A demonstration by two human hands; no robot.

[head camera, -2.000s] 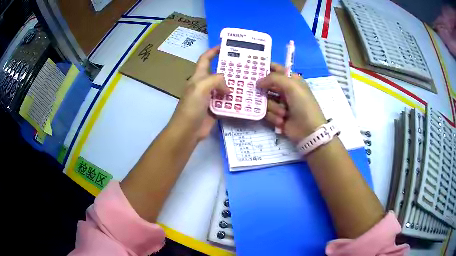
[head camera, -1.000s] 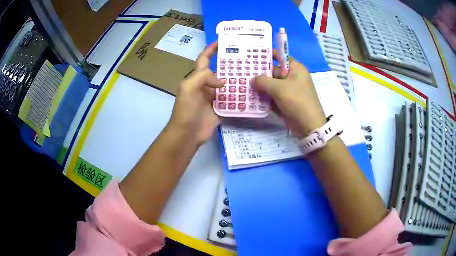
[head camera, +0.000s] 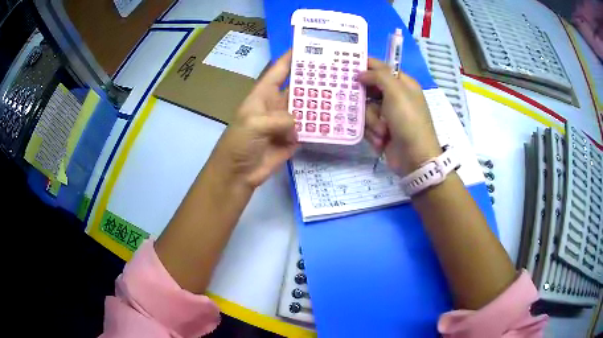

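A pink-white calculator (head camera: pixel 328 76) is held upright above the record form, its grey display showing faint digits. My left hand (head camera: pixel 261 129) grips its left edge, thumb near the lower keys. My right hand (head camera: pixel 400 115) is at its right edge, thumb by the upper right keys, and also holds a pink and white pen (head camera: pixel 395 51) that points up past the fingers. The white record form (head camera: pixel 344 188) with print and handwriting lies on the open blue folder (head camera: pixel 377 264). The calculator and hands hide the form's upper part.
A brown cardboard sheet (head camera: pixel 192 82) with a paper label (head camera: pixel 239 54) lies at upper left. A blue bin (head camera: pixel 99 148) with yellow sheets (head camera: pixel 66 132) stands far left. Loaded trays (head camera: pixel 585 211) are stacked at right; another tray (head camera: pixel 512 49) lies at upper right. A tray edge (head camera: pixel 296 290) shows beneath the folder.
The calculator has moved up and tilted slightly. My right thumb has moved from the middle keys to the upper right edge. The pen has shifted right, and digits show on the display.
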